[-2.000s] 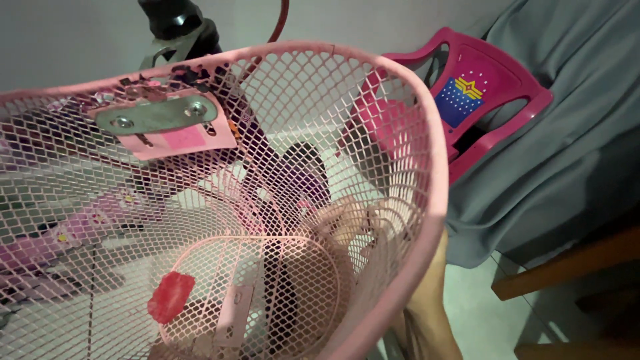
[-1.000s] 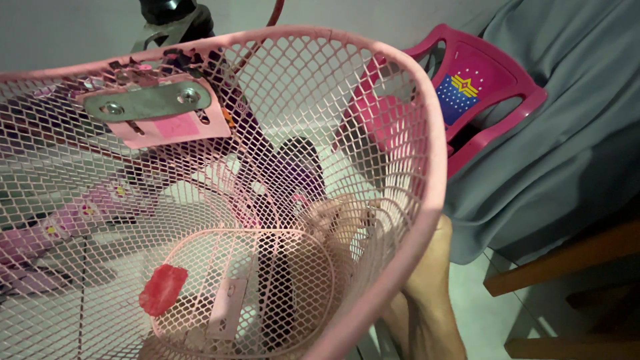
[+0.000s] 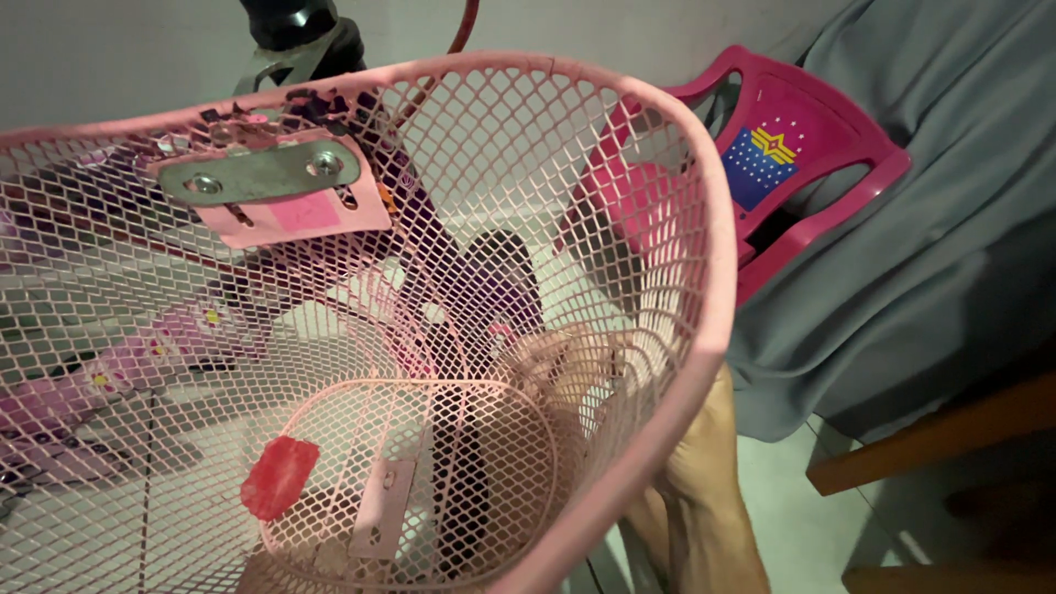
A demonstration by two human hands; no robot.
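A pink wire-mesh bicycle basket (image 3: 714, 272) fills most of the head view, its open top towards me. A metal plate (image 3: 256, 172) with two bolts lies against its inner back wall. Through the mesh I see my right hand (image 3: 569, 359) beside the dark wheel (image 3: 503, 276), on the outer side of the basket. Its wrist shows below the rim at the right. Mesh hides the fingers, so their grip cannot be told. A red patch (image 3: 280, 477) is on the basket near its base, beside a pale slotted plate (image 3: 384, 507). My left hand cannot be made out.
Behind the basket are a black handlebar stem (image 3: 293, 25) and a pink flower-patterned frame part (image 3: 157, 346). A pink plastic child's chair (image 3: 825, 124) stands at the right, beside grey cloth (image 3: 932, 247). Wooden furniture bars (image 3: 932, 429) are at the lower right.
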